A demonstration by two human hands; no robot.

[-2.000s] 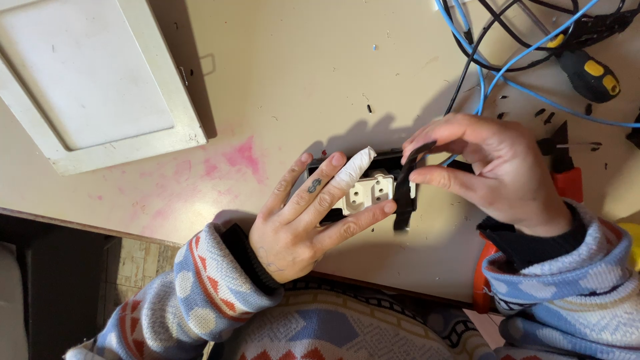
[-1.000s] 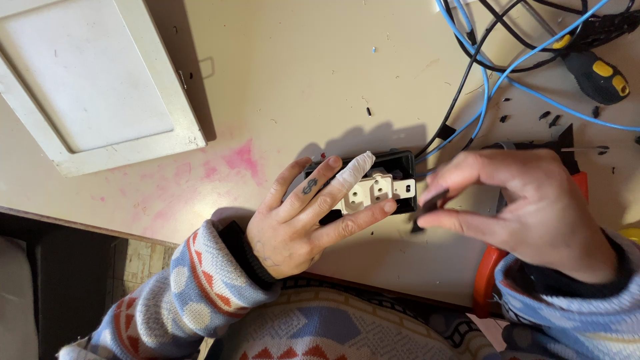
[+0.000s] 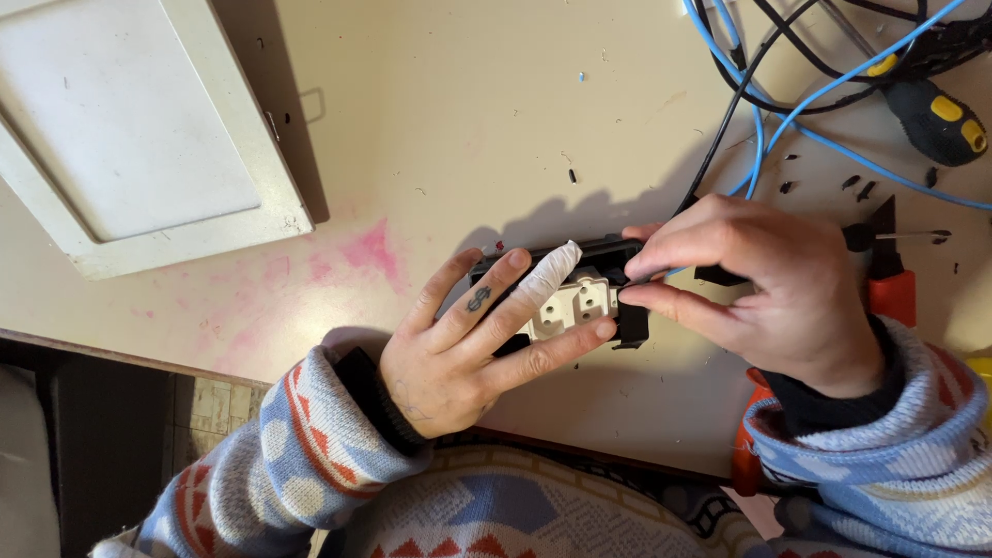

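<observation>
A white socket module (image 3: pixel 590 301) with round pin holes sits in a black plastic box (image 3: pixel 632 329) near the table's front edge. My left hand (image 3: pixel 465 341) lies across both with its fingers spread, one of them wrapped in white tape, and steadies them. At the module's right end my right hand (image 3: pixel 744 287) pinches a thin dark piece (image 3: pixel 649 277) between thumb and forefinger; the fingers hide most of it, so its kind cannot be told. Black and blue cables (image 3: pixel 721 139) run from behind my right hand to the upper right.
A white framed panel (image 3: pixel 271 201) lies at the upper left. To the right are a black and yellow screwdriver (image 3: pixel 934 124), a red-handled tool (image 3: pixel 891 298), another thin-shafted tool (image 3: pixel 903 235) and black scraps (image 3: pixel 851 181). An orange-red handle (image 3: pixel 748 434) shows at the front edge.
My right hand has moved left from beside the box to the module's right end. The black strip seen across that end two seconds ago no longer lies there. My left hand has stayed in place.
</observation>
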